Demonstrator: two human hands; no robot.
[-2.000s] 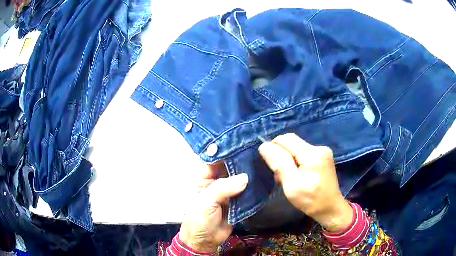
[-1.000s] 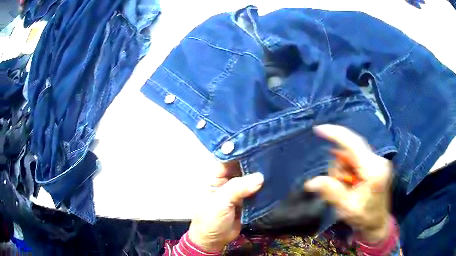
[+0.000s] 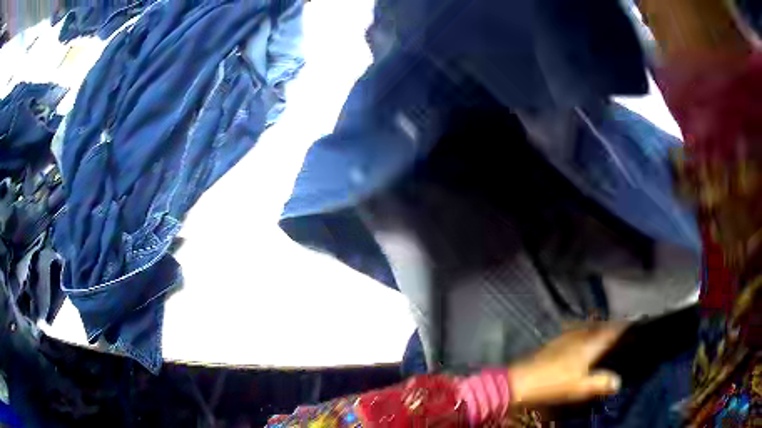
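Observation:
The dark blue denim jacket (image 3: 334, 180) is lifted and blurred, with its grey inner side (image 3: 485, 309) showing below and dark folds between. My left hand (image 3: 568, 368) reaches in from the bottom, at the jacket's lower edge; its thumb and fingers are apart and nothing shows between them. My right hand (image 3: 698, 29) shows only as a blurred wrist part at the top right; its fingers are cut off by the edge, so what they hold is hidden.
A heap of blue denim garments (image 3: 125, 175) lies on the left of the white table (image 3: 259, 276). Darker denim pieces (image 3: 25, 201) lie beyond it at the far left. Dark cloth shows below the table's front edge.
The jacket has been raised off the table and swung up, showing its inner side. My left hand has left the collar and moved right; my right arm has gone up to the top right.

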